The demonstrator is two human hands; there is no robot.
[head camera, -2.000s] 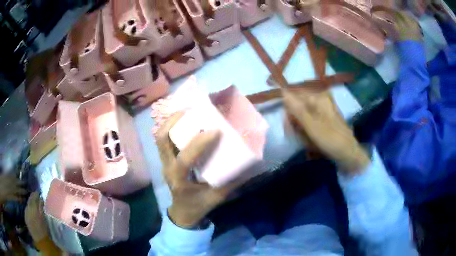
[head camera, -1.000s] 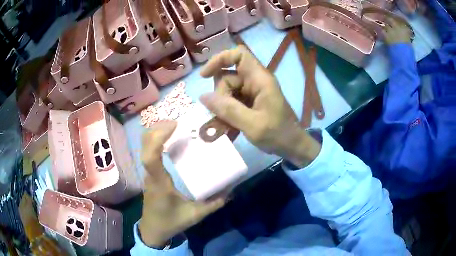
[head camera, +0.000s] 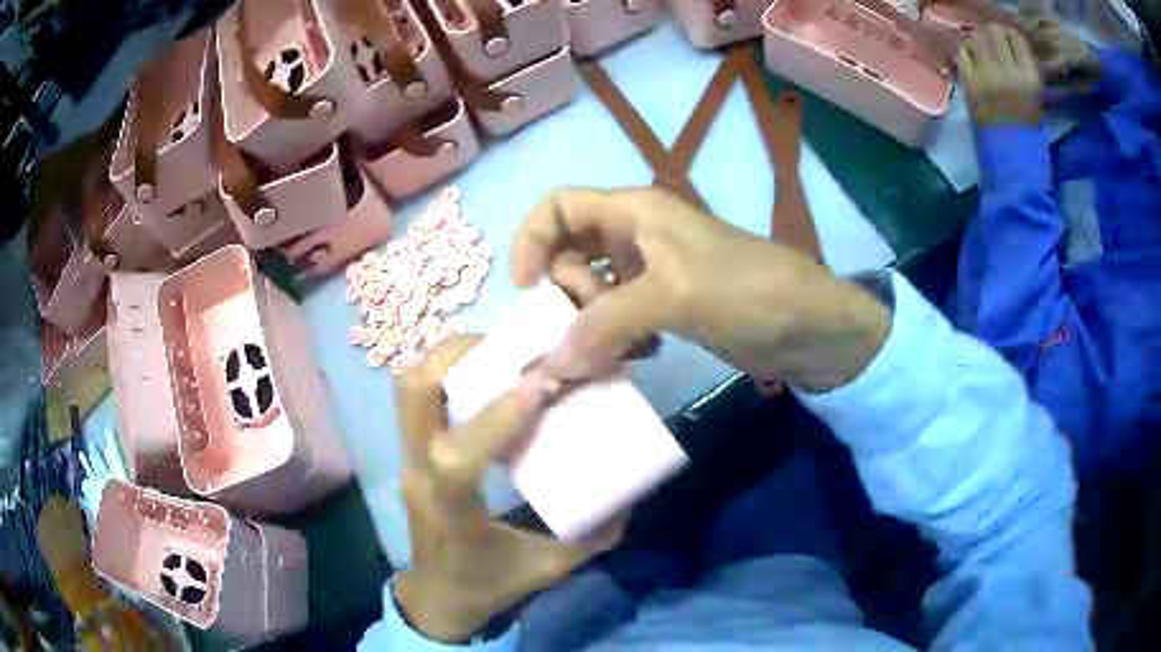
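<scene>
A pale pink housing point(head camera: 598, 461) is held tilted in front of me, its side wall facing up. My left hand point(head camera: 478, 510) grips it from the left and below, with the thumb on the wall. My right hand point(head camera: 688, 287) is over the upper part, its fingertips pressed at the wall beside my left thumb. The brown strap end there is almost wholly hidden by my fingers. A heap of pink buttons point(head camera: 414, 280) lies on the pale sheet point(head camera: 548, 166). Loose brown straps point(head camera: 787, 172) lie on the sheet beyond my right hand.
Strapped pink housings point(head camera: 287, 77) are stacked along the far left. Stacked strapless housings point(head camera: 236, 369) stand at the left, with smaller ones point(head camera: 191, 560) below. Another open housing point(head camera: 866, 70) is at the upper right. A co-worker in blue point(head camera: 1019, 242) works at the right; another hand shows lower left.
My right hand first reached to the straps, then brought a strap end to the housing. Its fingers have now lowered onto the wall, meeting my left thumb and covering the strap end.
</scene>
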